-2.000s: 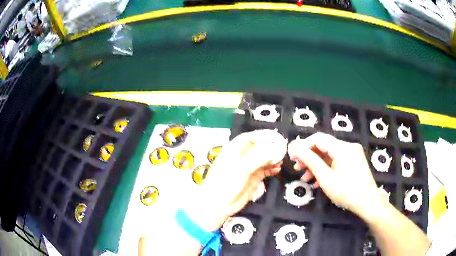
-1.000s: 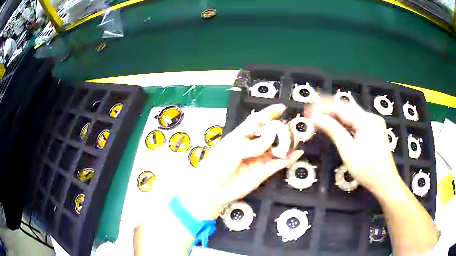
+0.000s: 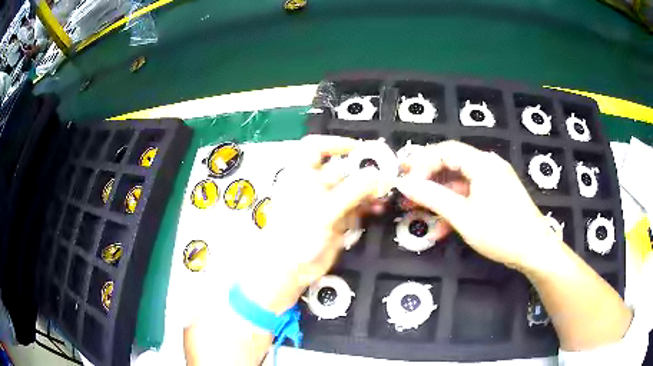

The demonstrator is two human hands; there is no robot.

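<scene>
My left hand, with a blue strap at the wrist, holds a silvery-white ring-like watch case above the middle of the black foam tray. My right hand meets it from the right, thumb and finger together at the case's right edge; whether they grip anything is too blurred to tell. White ring-like cases with dark dotted centres lie in the tray's pockets. The hands hide some middle pockets.
Amber discs lie on a white sheet at left. A sparse black tray stands further left. A green surface with yellow edging lies beyond. A yellow piece is at far right.
My right hand has come back left to the held case from over the tray's right part. My left hand still holds the case, now turned differently. The whole view has shifted slightly.
</scene>
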